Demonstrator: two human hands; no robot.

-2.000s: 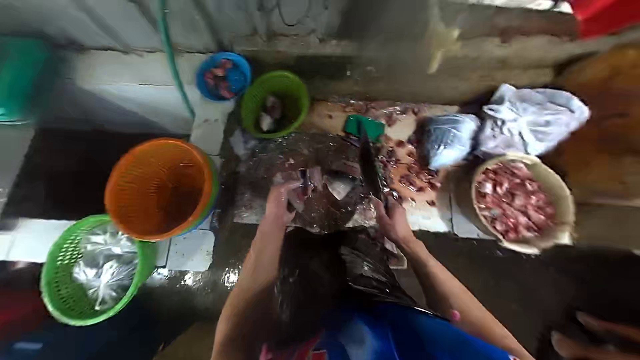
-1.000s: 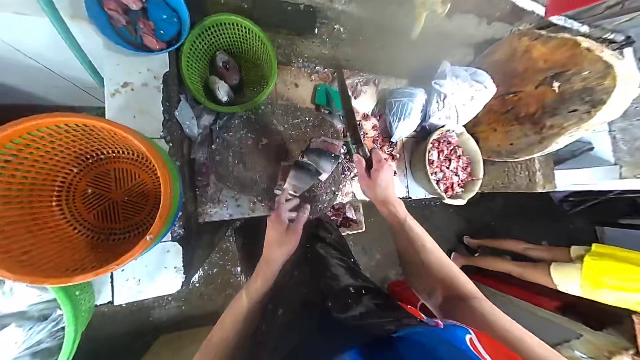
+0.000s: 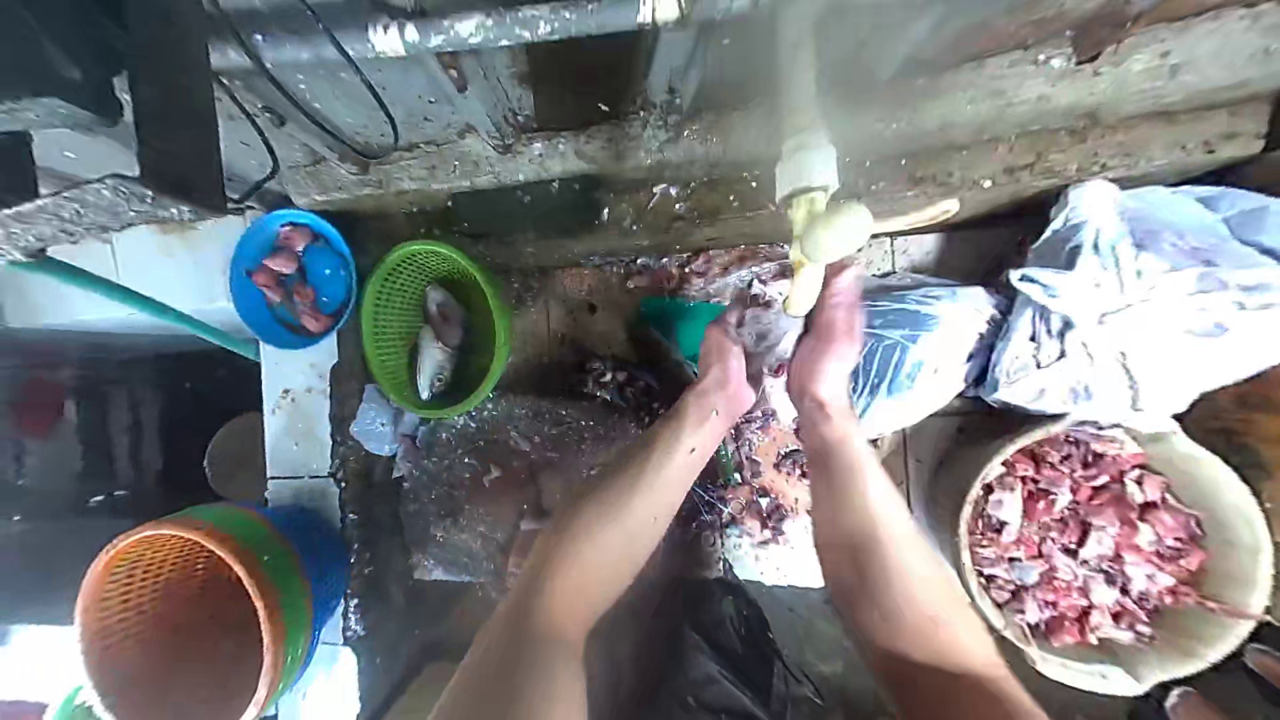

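Note:
Under a plastic water tap (image 3: 832,235), my left hand (image 3: 728,360) and my right hand (image 3: 828,345) close in from both sides on a wet, greyish piece of fish (image 3: 768,325). Motion blur hides its exact shape and my fingertips. A green object (image 3: 680,322) lies just left of my left hand. Fish scraps (image 3: 770,470) are spread on the tiles below my hands. The wet cutting block (image 3: 490,490) is to the left of my forearms. The knife cannot be made out.
A green basket (image 3: 503,345) holds fish; a blue bowl (image 3: 240,290) holds fish pieces. Stacked baskets (image 3: 290,590) stand lower left. Plastic bags (image 3: 1130,300) and a tub (image 3: 1235,510) of chopped red fish pieces are at right. A wall ledge (image 3: 560,230) runs behind.
Both hands have moved from the cutting block to the tap. My right hand, which held a knife, is now at the fish piece beside my left hand. The view has shifted strongly.

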